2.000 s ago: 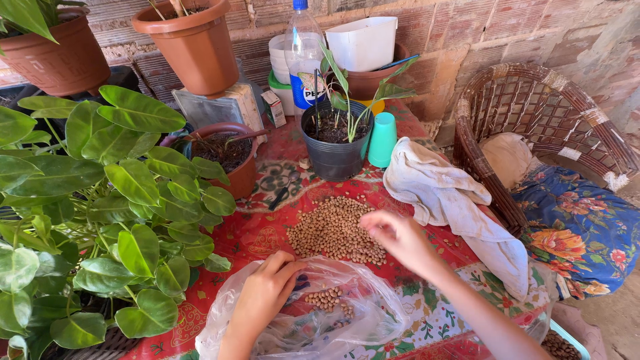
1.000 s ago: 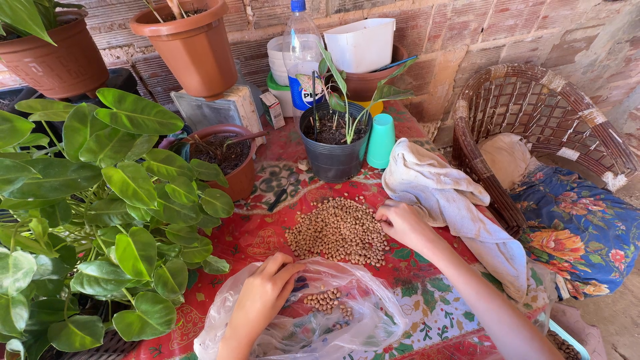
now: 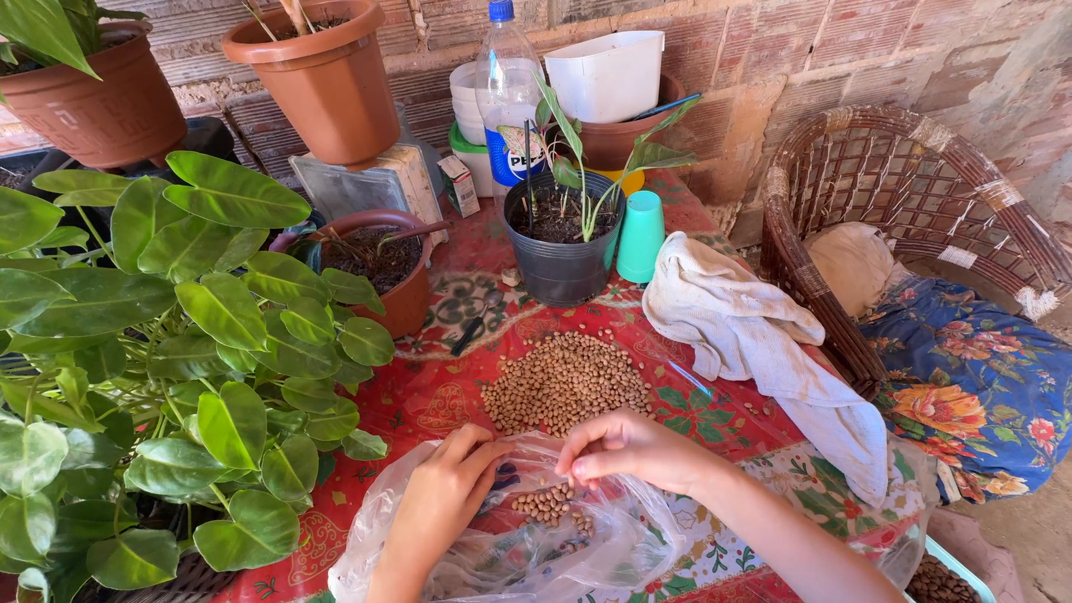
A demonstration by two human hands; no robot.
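A loose pile of light brown beans (image 3: 565, 381) lies on the red patterned tablecloth (image 3: 435, 368). In front of it is a clear plastic bag (image 3: 519, 553), with a smaller lot of beans (image 3: 544, 504) showing in its mouth. The fingers of my left hand (image 3: 448, 486) are closed on the bag's upper left rim. Over the bag's opening is my right hand (image 3: 632, 450), thumb and fingertips pinched together just above the beans inside; a small bean seems to show between them.
A leafy plant (image 3: 218, 335) fills the left side. Behind the pile stand a black pot (image 3: 563, 260), a turquoise cup (image 3: 641, 237) and a plastic bottle (image 3: 509, 100). A white cloth (image 3: 729, 310) lies right, near a wicker chair (image 3: 904, 193). A spoon (image 3: 476, 322) rests left of the pile.
My right hand first moved right from the pile's edge, then came back left and down over the bag's opening. My left hand has stayed at the bag's rim.
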